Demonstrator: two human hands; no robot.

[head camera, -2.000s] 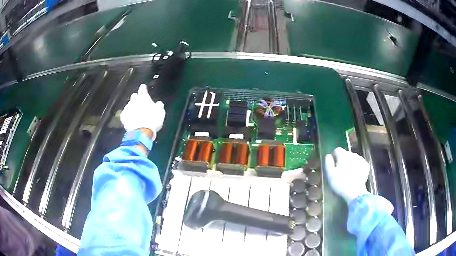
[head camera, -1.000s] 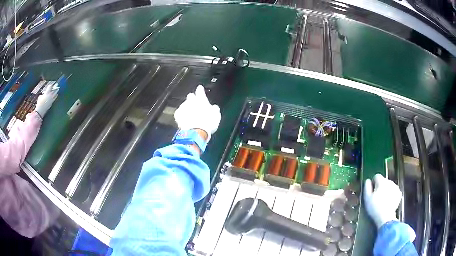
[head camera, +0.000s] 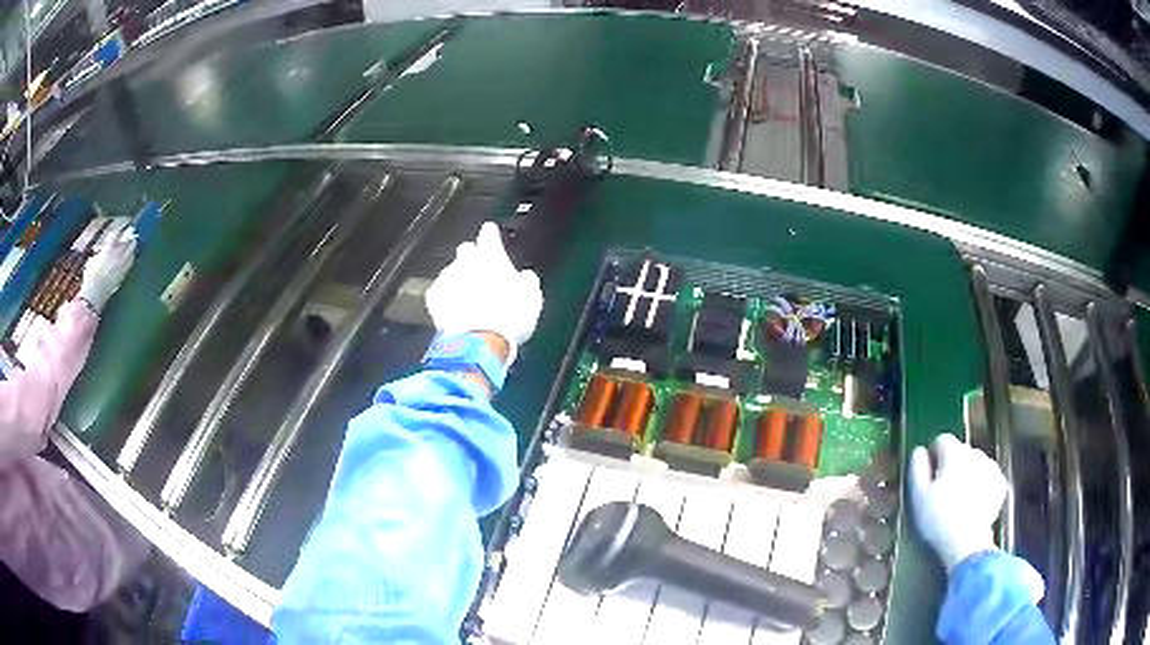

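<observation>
An open chassis with a main circuit board (head camera: 870,435) lies in front of me. It has three copper coils (head camera: 700,431) in a row, dark capacitors (head camera: 839,552) at its right edge and white insulation strips (head camera: 523,586). A black handheld barcode scanner (head camera: 694,567) lies on the strips. My left hand (head camera: 486,296), white-gloved, is left of the chassis, its index finger extended at the near end of a black fixture bar (head camera: 545,202); whether it grips the bar is unclear. My right hand (head camera: 958,498), also gloved, is beside the chassis's right edge, fingers bent, nothing visible in it.
Steel rollers (head camera: 322,378) are on the left and more rollers (head camera: 1066,441) on the right. A metal rail (head camera: 820,208) runs behind the mat. At far left, another person's gloved hand (head camera: 107,267) is on a blue-edged unit with copper-coloured parts (head camera: 53,284). A blue bin (head camera: 227,617) is below the near rail.
The view has swung left, shifting the chassis rightward and showing the other person at the left. My hands keep nearly the same places beside the chassis. The scanner still lies on the strips.
</observation>
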